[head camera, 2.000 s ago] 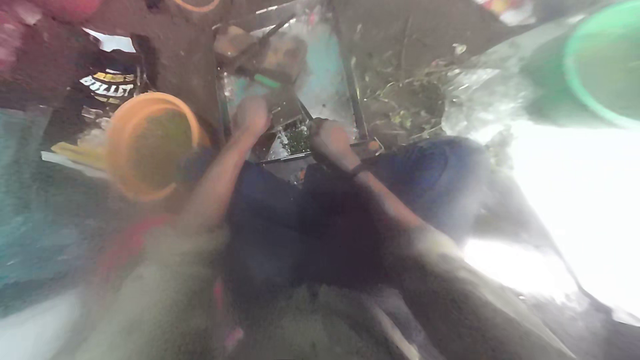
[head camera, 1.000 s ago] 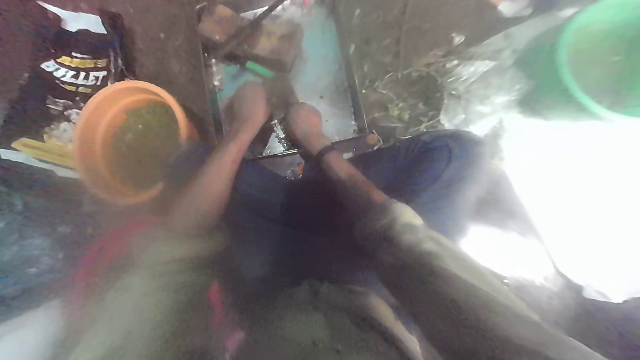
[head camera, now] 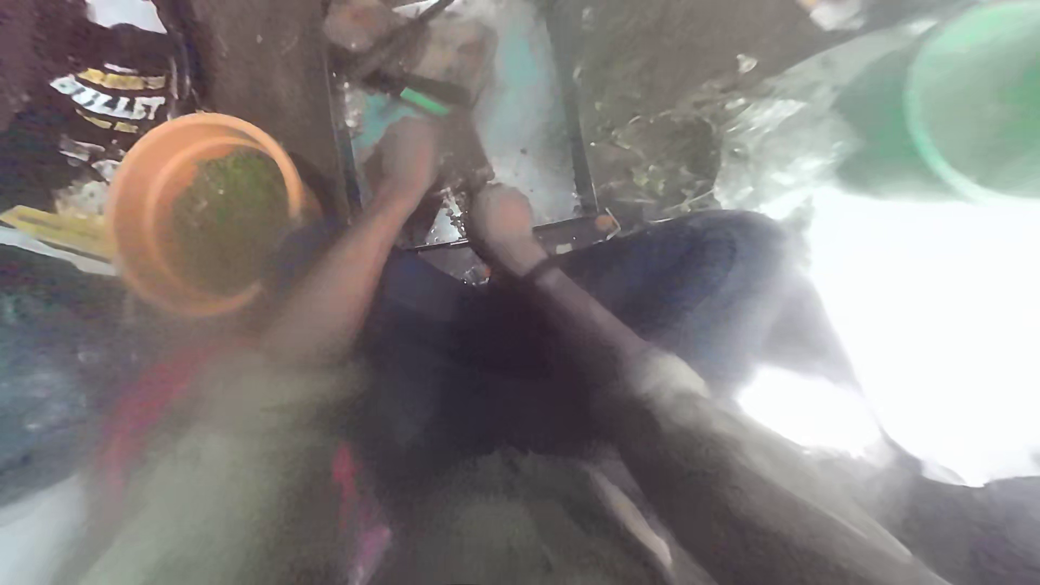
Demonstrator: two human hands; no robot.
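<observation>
The view is hazy and blurred. My left hand (head camera: 406,154) is over a dark-framed tray (head camera: 582,162) with a pale blue surface, close to a bright green strip (head camera: 424,101). To its right and slightly nearer me is my right hand (head camera: 502,215), with a dark band at the wrist. Dark material lies between the two hands; its kind and whether either hand grips it cannot be made out. Brownish blocks or lumps (head camera: 455,53) rest at the tray's far part, crossed by a dark bar.
An orange bucket (head camera: 122,211) with green matter inside stands at the left, beside a dark printed bag (head camera: 122,89) and a yellow strip (head camera: 57,231). A green tub (head camera: 926,106) is at the upper right. Plant scraps (head camera: 666,162) lie right of the tray.
My right hand has moved left, closer to my left hand, compared with two seconds ago. The orange bucket and green tub remain in place.
</observation>
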